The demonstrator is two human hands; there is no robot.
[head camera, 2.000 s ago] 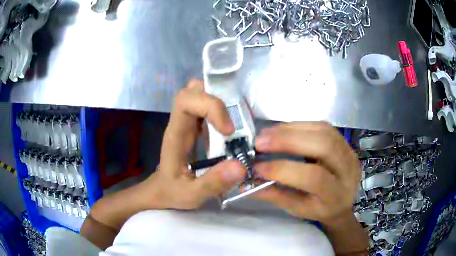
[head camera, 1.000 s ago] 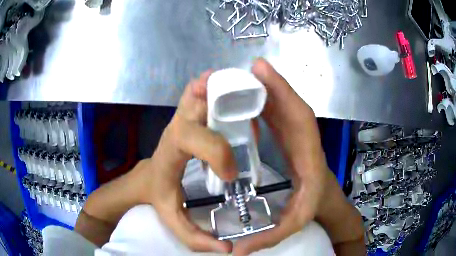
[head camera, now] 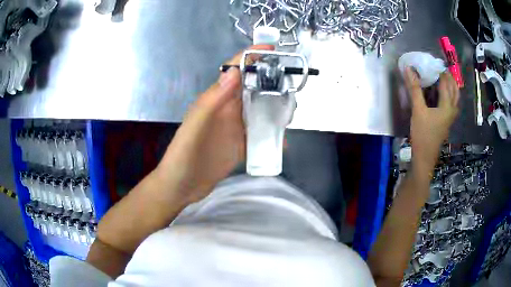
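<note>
My left hand (head camera: 210, 134) holds a white lever handle (head camera: 264, 134) over the bench's front edge. Its narrow end points toward me and the mechanism end points away. A silver wire bail (head camera: 306, 73) is at the mechanism end, around the black cross pin (head camera: 302, 71), which sticks out on both sides. The left fingers are partly hidden behind the lever. My right hand (head camera: 431, 106) is at the white squeeze bottle (head camera: 419, 60) on the bench right, fingers apart, with fingertips at its near side. No firm grip shows.
Loose wire bails (head camera: 336, 19) lie tangled at the back. A pink-red tool (head camera: 451, 60) and thin pale rod (head camera: 479, 98) lie right, near latch assemblies (head camera: 496, 78). White levers (head camera: 19, 50) lie left. Blue crates (head camera: 101, 179) with parts stand below both sides of the bench (head camera: 162, 84).
My right hand has left the lever and moved right to the bottle. My left hand has raised and turned the lever, so its mechanism end and bail now point away from me.
</note>
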